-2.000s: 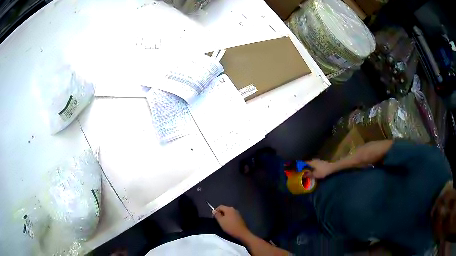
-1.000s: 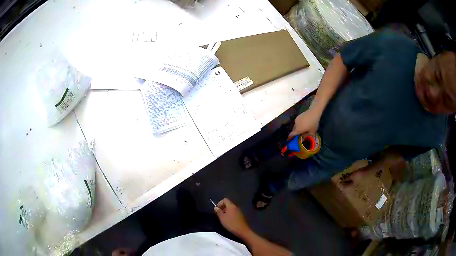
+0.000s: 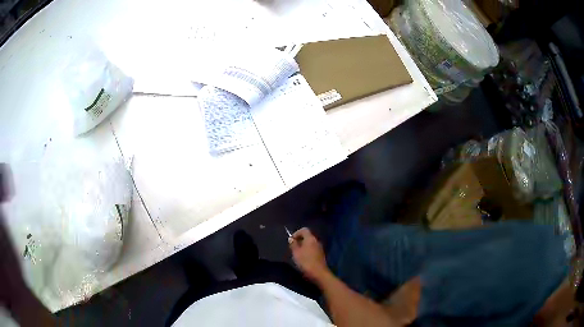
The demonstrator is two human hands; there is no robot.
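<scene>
My right hand [image 3: 309, 253] is beyond the table's front edge, at bottom centre, closed around a thin pen [image 3: 290, 234]. At the far left edge, a blurred dark arm and part of my left hand [image 3: 6, 182] are cut off by the picture's rim. Its fingers and any hold are hidden. Clear polybags with whitish contents lie on the left of the table: one [image 3: 101, 89] further back, a larger one [image 3: 96, 214] nearer, both with a green mark. Written sheets [image 3: 227, 121] and a curled printed page [image 3: 259, 76] lie mid-table, touched by neither hand.
A brown cardboard piece [image 3: 355, 67] with a pale label strip [image 3: 330, 97] lies right on the white table [image 3: 384, 124]. Wrapped coils [image 3: 448, 45] stand beyond the table's right end. A person in a teal shirt [image 3: 486, 274] is close on my right, near an open carton [image 3: 458, 198].
My left arm has come into view at the left edge. My right hand still holds the pen. The other person has moved lower in the picture, and their tape roll is out of sight. The view has shifted slightly.
</scene>
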